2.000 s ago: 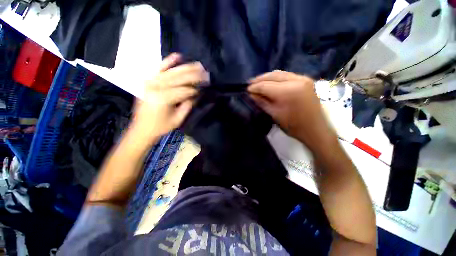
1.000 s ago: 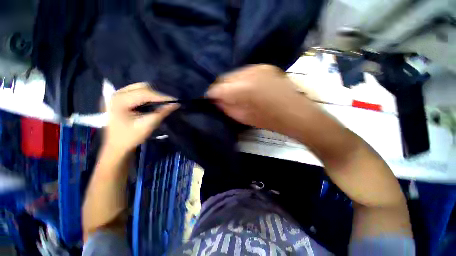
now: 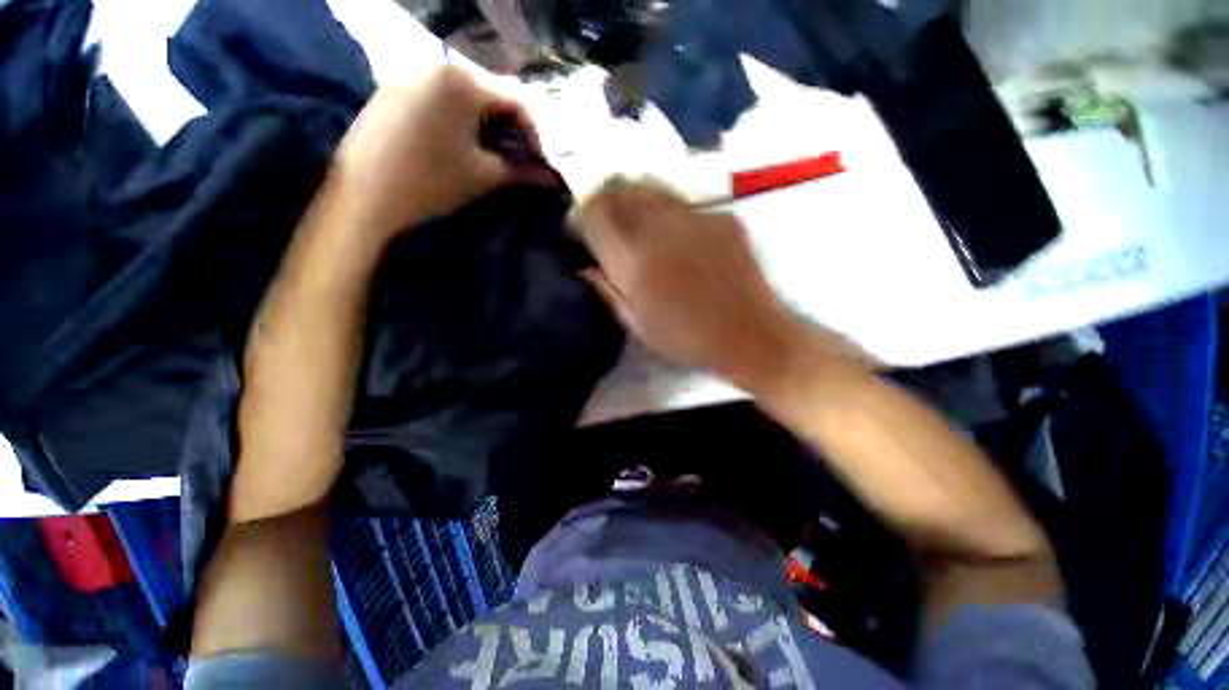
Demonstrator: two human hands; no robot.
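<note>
The black garment lies in a heap over the white table's left part and hangs over its front edge. My left hand is closed on the garment's upper edge, below the machine parts. My right hand is at the garment's right edge, fingertips on the cloth, slightly blurred. The needle area is cut off by the top of the picture and unclear.
A red strip lies on the white table. A black phone-like rectangle and dark cut pieces lie at the upper right. A small green item is at far right. Blue crates and a red box are below.
The view has turned toward the right side of the table. Both hands have brought the garment edge from in front of the body to the machine area.
</note>
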